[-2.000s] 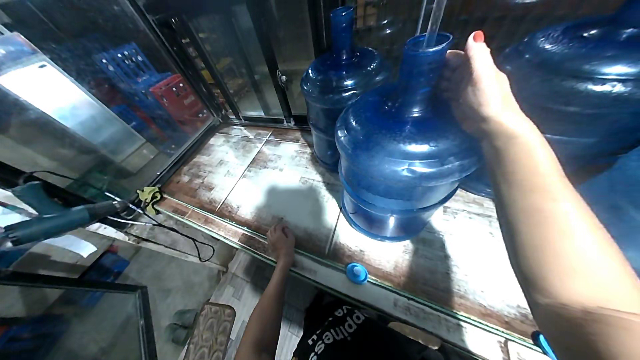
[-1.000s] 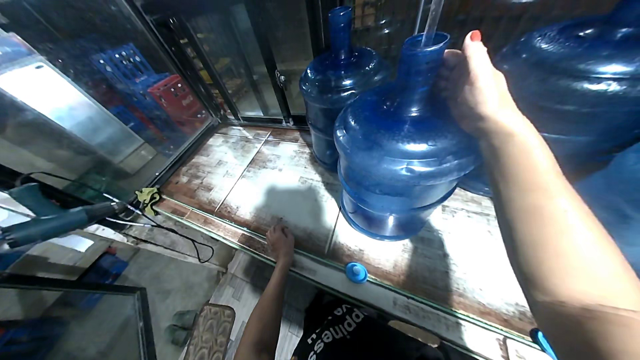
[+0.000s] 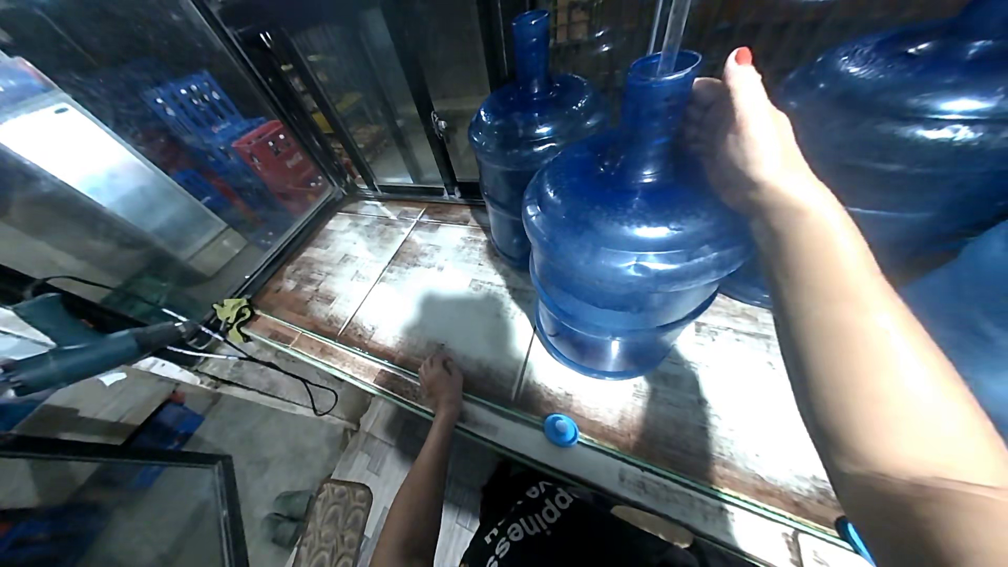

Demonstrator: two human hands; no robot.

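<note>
A blue plastic water jug (image 3: 630,260) stands upright on the tiled counter, partly filled. A clear tube (image 3: 675,35) goes down into its open mouth. My right hand (image 3: 732,130) is at the right side of the jug's neck, thumb up; its fingers are partly hidden behind the neck, so its grip is unclear. My left hand (image 3: 441,382) rests on the counter's front edge, holding nothing visible. Near that edge, to the right of my left hand, lies a light blue cap (image 3: 561,430).
A second blue jug (image 3: 531,142) stands behind, and a larger-looking one (image 3: 906,134) at right. Glass panels enclose the left and back. A dark green heat gun or similar tool (image 3: 94,354), a black cord (image 3: 295,378) and a yellowish cloth (image 3: 233,315) are at left. Another blue cap (image 3: 854,539) sits lower right.
</note>
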